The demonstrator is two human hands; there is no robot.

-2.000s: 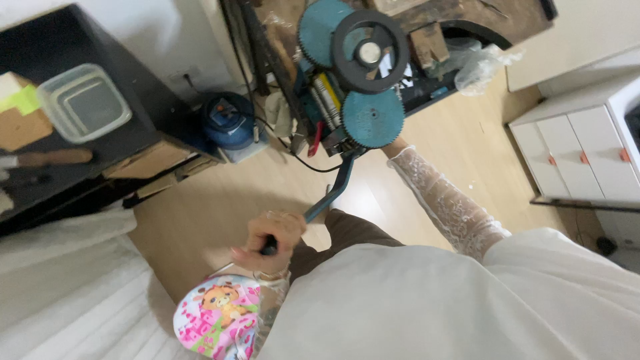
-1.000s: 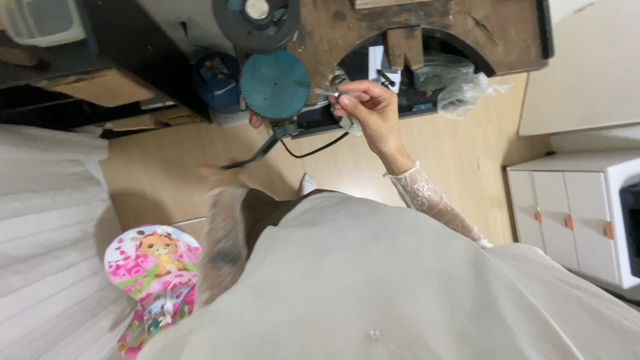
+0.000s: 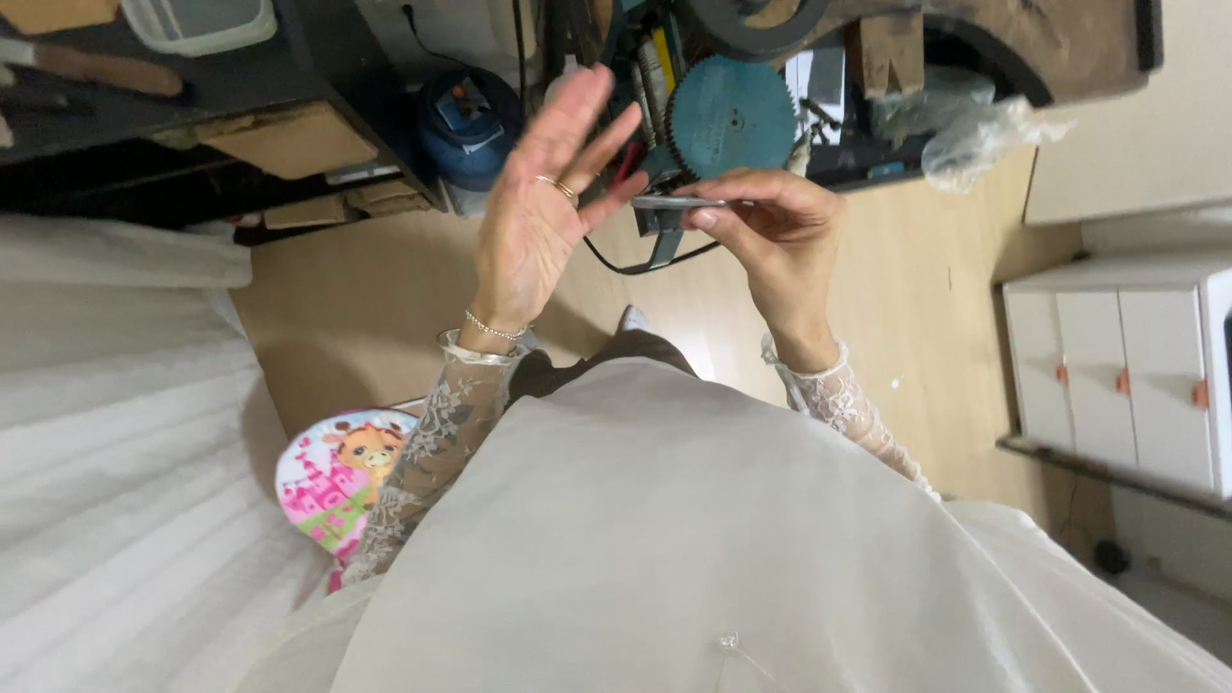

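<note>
My right hand (image 3: 784, 226) pinches a thin, flat grey metal piece (image 3: 679, 202) between thumb and fingers, held level below a teal toothed gear wheel (image 3: 727, 120). Palm up with its fingers spread, my left hand (image 3: 549, 192) holds nothing; its fingertips are near the free end of the piece. A teal crank arm (image 3: 664, 245) hangs below the gear. The black wheel rim (image 3: 760, 38) overlaps the gear's upper side. Part of the machine is hidden behind my hands.
A brown workbench (image 3: 1078, 48) bears a wooden block (image 3: 887, 53) and crumpled clear plastic (image 3: 972, 144). At left are a dark shelf (image 3: 337, 58), a plastic container (image 3: 202, 19) and a blue jug (image 3: 467, 125). A cartoon-printed round seat (image 3: 337, 472) is lower left, white drawers (image 3: 1107, 375) right.
My left hand has let go of the crank handle it held two seconds ago and has come up beside my right. My right hand, with a small thing in it one second ago, still holds a thin piece.
</note>
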